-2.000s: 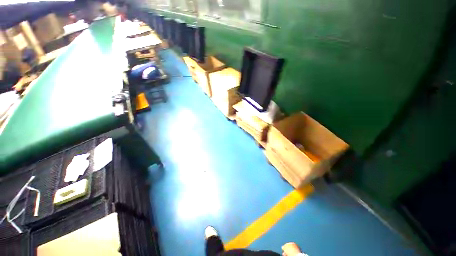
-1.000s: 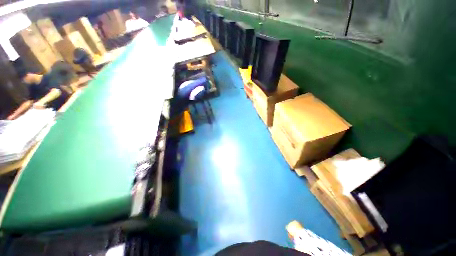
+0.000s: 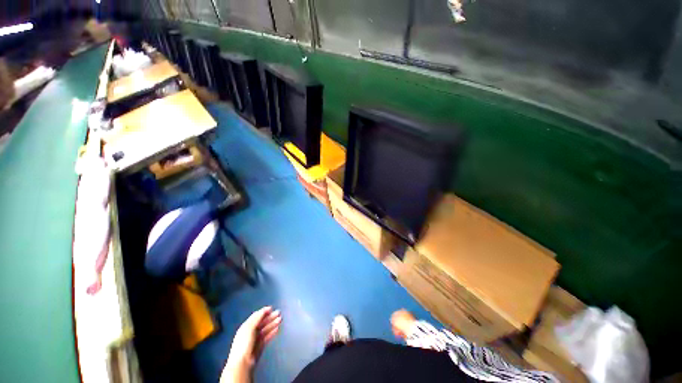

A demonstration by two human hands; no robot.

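Note:
The nearest black housing (image 3: 396, 172), a rectangle with a raised rim, leans against the green wall on cartons to the right. Another black housing (image 3: 295, 112) leans just behind it, over a yellow item. My left hand (image 3: 258, 336) is low in the view, left of my foot, with fingers apart and nothing in it. My right hand (image 3: 404, 323) is small and partly blurred below the cartons, beside a striped black-and-white sleeve; its fingers do not show clearly. Neither hand touches a housing.
A closed brown carton (image 3: 486, 262) and a white bag (image 3: 606, 344) stand at the right. More black housings line the wall ahead. At the left are a green conveyor (image 3: 37, 202), a wooden-topped table (image 3: 161, 127), a stool with a blue-and-white item (image 3: 183, 239) and a yellow item (image 3: 193, 318).
The view has moved forward along the wall. The leaning housings, tables and stool are nearer, and the open carton has left the view. My left hand has come into view.

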